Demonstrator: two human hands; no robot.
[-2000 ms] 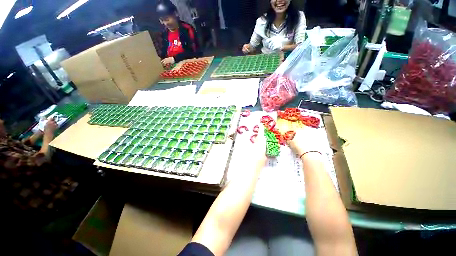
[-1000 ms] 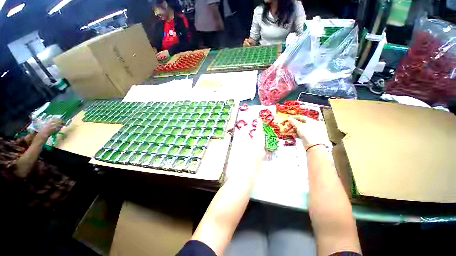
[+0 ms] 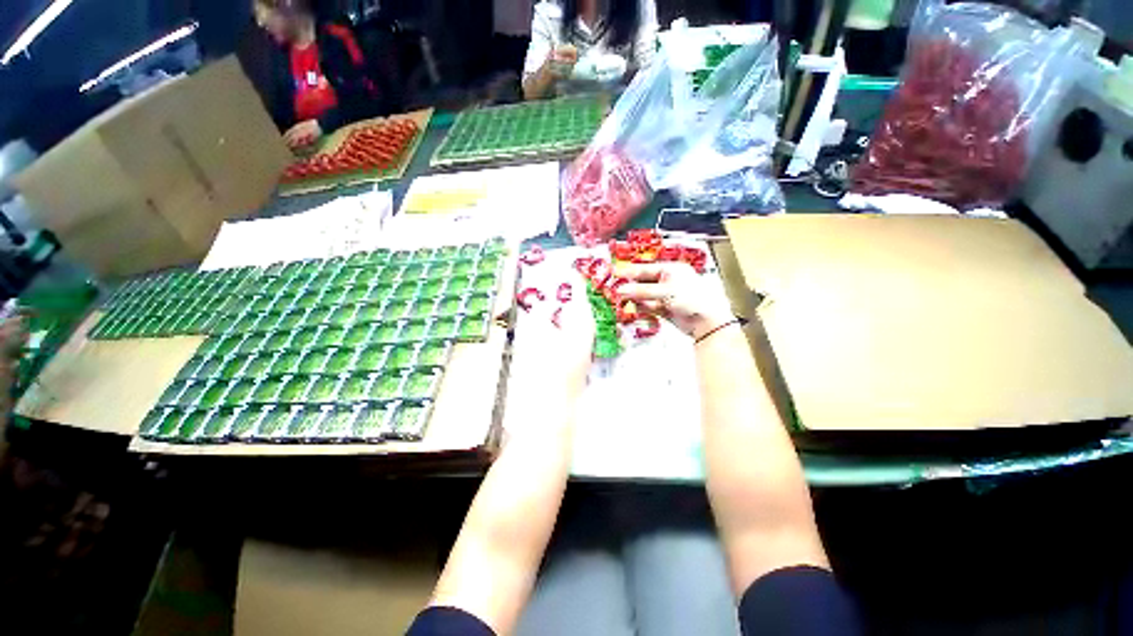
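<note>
A green board strip [image 3: 604,326] is held in my left hand [image 3: 562,336], whose skin blends into the white printed paper [image 3: 646,416]. My right hand [image 3: 677,296] is at the strip's right side, fingers pointing left over the red parts; whether it grips one is too small to tell. Red loop parts [image 3: 645,249] are piled just beyond the strip, and a few loose ones [image 3: 531,298] lie left of it. Part of a yellow patch shows in the pile.
Unfilled PCB panels [image 3: 323,336] lie on the left cardboard [image 3: 470,410]. The right cardboard sheet [image 3: 932,323] is beside the paper. Clear parts bag [image 3: 605,199], large red parts bag [image 3: 950,124], grey machine [image 3: 1081,162] and carton [image 3: 155,174] stand behind. Two people sit across the bench.
The view has turned to the right, so the bench contents sit further left and the grey machine shows. My left hand still holds the strip; my right hand has moved closer to it.
</note>
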